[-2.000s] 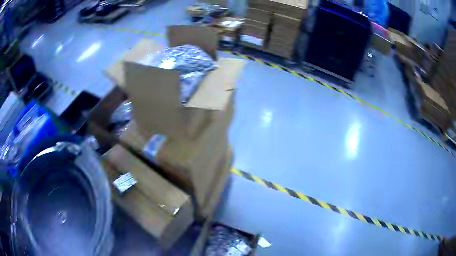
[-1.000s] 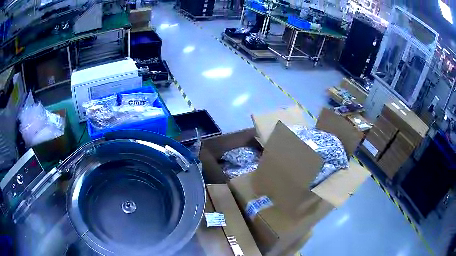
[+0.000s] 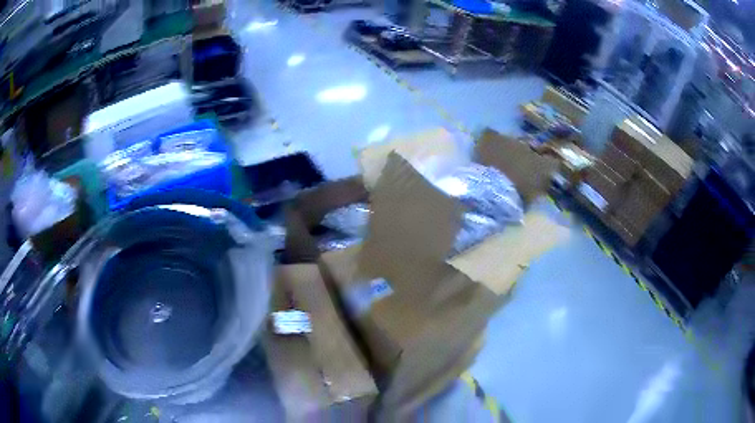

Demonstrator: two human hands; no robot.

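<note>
The view is blurred and neither of my hands is in it. The vibratory feeder bowl (image 3: 161,310) lies at the left, with a silver rim, a dark inside and a centre nut; no parts can be made out in it. Right of it stands a closed long carton (image 3: 319,351) with a white label (image 3: 291,322). Beside that, an open-flapped carton (image 3: 430,310) holds shiny silver-clear bags (image 3: 484,206). Another open carton (image 3: 306,219) behind holds more bags (image 3: 346,223).
A blue plastic bin (image 3: 170,183) with clear bags sits behind the bowl. A black tray (image 3: 283,175) is beyond it. Stacked cartons (image 3: 633,178) and a dark crate (image 3: 704,240) stand at the right. Yellow-black tape (image 3: 622,266) crosses the floor.
The view has swung: the bowl and cartons now sit further left and higher than a second ago, and more floor shows at the lower right. No hand has appeared.
</note>
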